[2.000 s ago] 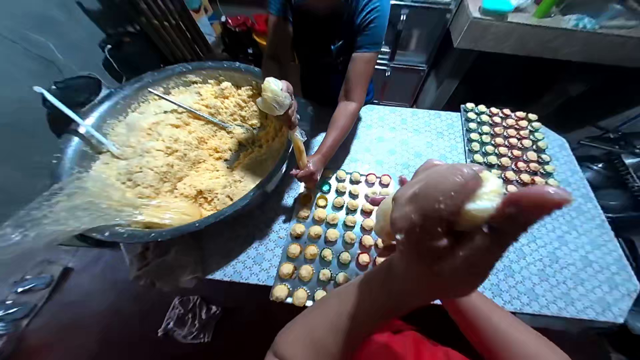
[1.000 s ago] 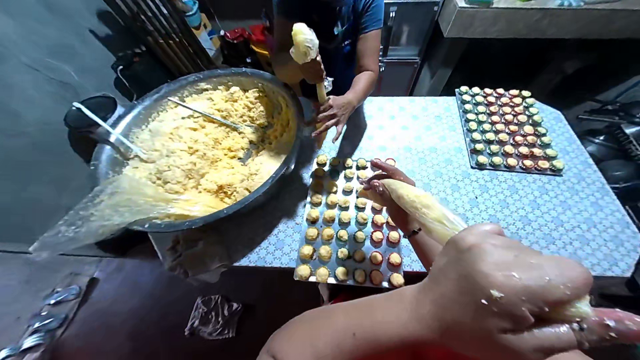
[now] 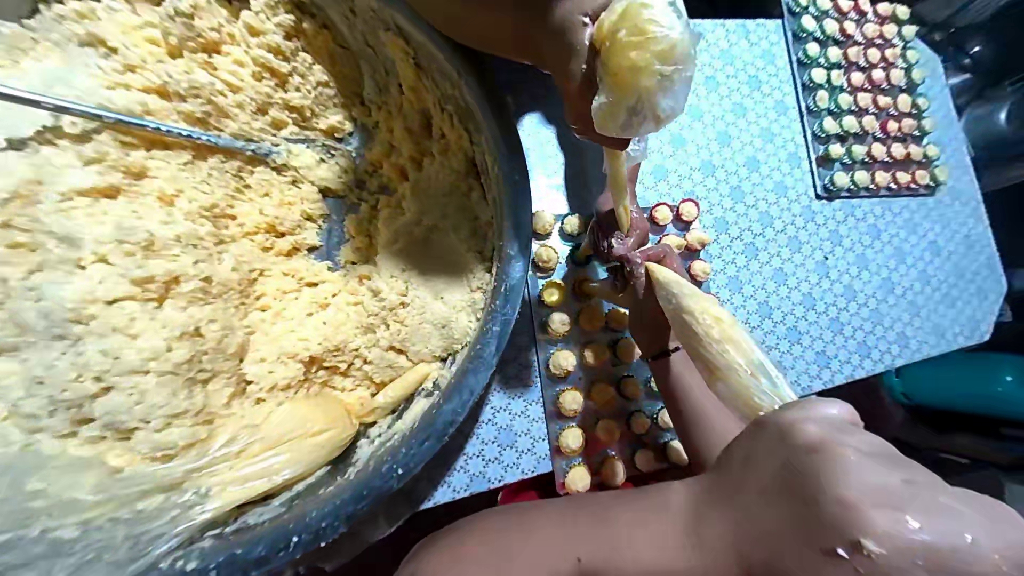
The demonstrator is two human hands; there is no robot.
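Observation:
My left hand [image 3: 848,480], at the end of the forearm crossing the lower edge, is shut on a clear plastic piping bag [image 3: 720,344] of pale yellow dough. Its narrow tip points up-left, by my right hand [image 3: 652,276], which wears a dark wristband. The fingers of my right hand are bunched over a metal tray [image 3: 552,384] of small filled cups; whether they hold anything is hidden. One yellow cup [image 3: 552,293] at the tray's left looks unfilled. A co-worker's hand [image 3: 620,236] is close to my right fingers, beneath the tip of another dough-filled bag [image 3: 644,68].
A large metal basin [image 3: 512,264] of crumbly yellow dough fills the left, with a metal utensil [image 3: 160,132] and another plastic bag [image 3: 288,440] of dough in it. A second tray of filled cups [image 3: 808,120] lies on the blue patterned tabletop [image 3: 864,272], far right.
The view has moved nearer to the basin and tray. My left hand keeps hold of the bag, whose tip has come to my right fingers. The co-worker's bag tip now points down over the tray.

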